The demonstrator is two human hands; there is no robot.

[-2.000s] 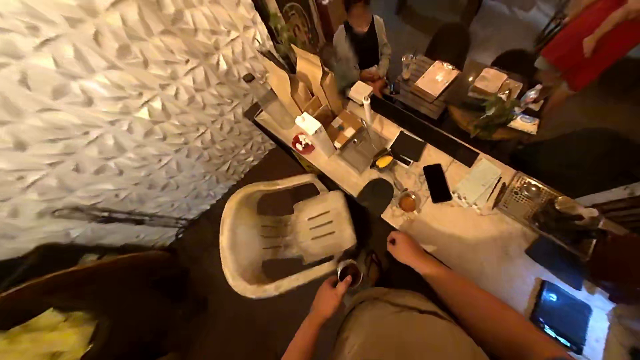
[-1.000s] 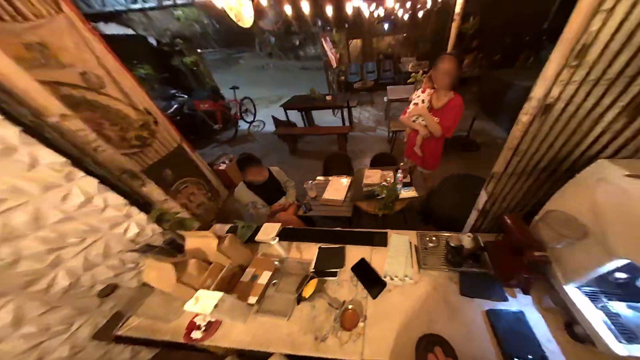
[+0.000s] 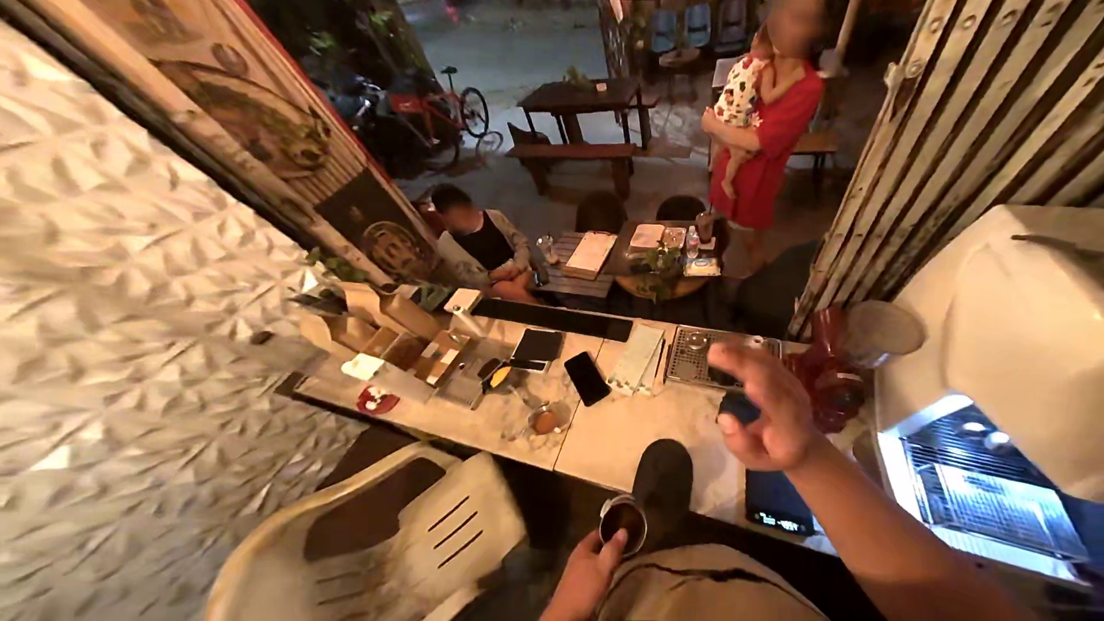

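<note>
My left hand grips a small round metal cup with a dark inside, low in front of my body. Raised over the right part of the counter is my right hand, its thumb and fingers apart. A dark patch shows between those fingers, seemingly a cloth behind them. Below this hand lies a black digital scale with a lit display, partly covered by my forearm. A dark rounded object overlaps the counter's front edge. A black phone and a glass vessel with brown contents are farther left.
A metal drip tray, red grinder-like machine and pale espresso machine line the right. Cardboard holders stand at left. A plastic chair is below the counter. Beyond it, one person sits and another stands holding a child.
The view has swung up and right from the chair. My right hand, low at the counter's near edge two seconds ago, is now raised above the counter. My left hand still holds the cup.
</note>
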